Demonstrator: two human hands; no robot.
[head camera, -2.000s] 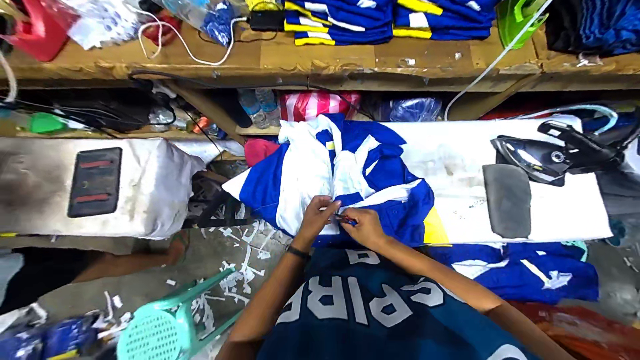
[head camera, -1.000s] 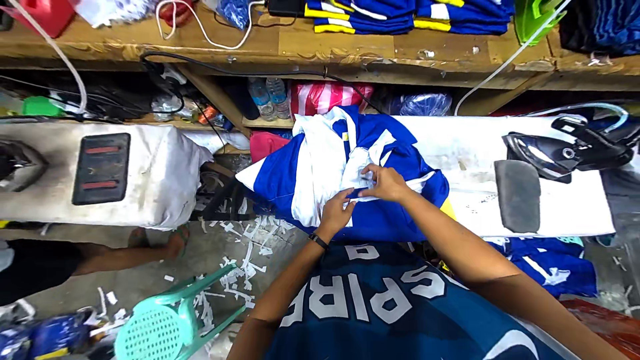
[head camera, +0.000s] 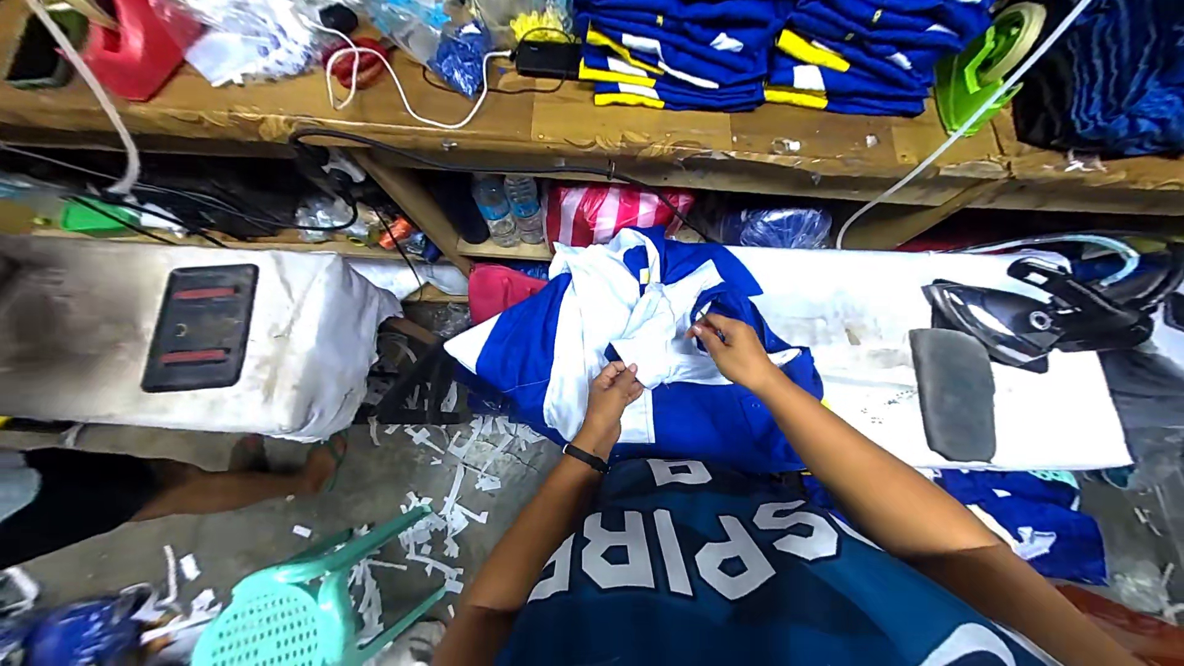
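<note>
A blue and white fabric garment (head camera: 592, 342) lies bunched over the white padded ironing board (head camera: 851, 342), close to my body. My left hand (head camera: 615, 388), with a black band at the wrist, has its fingers curled at the garment's near white part; whether they pinch cloth is hard to tell. Farther right and a little higher, my right hand (head camera: 726, 342) is over the blue and white folds, thumb and fingertips together at a small dark thing too small to name. On the right of the board a black clothes iron (head camera: 1017, 314) rests beside a grey pad (head camera: 953, 393).
A wooden shelf (head camera: 462, 120) runs across the back with folded blue garments (head camera: 680, 55), cables and a green tape dispenser (head camera: 980, 74). Another padded board (head camera: 296, 370) with a dark iron rest (head camera: 202, 328) is at left. A person's legs (head camera: 213, 490) and a green plastic chair (head camera: 277, 610) are below it.
My hands, close together two seconds ago, are now apart, the right one farther right. The garment's white folds have shifted. A dark iron seen at the far left one second ago is mostly out of view.
</note>
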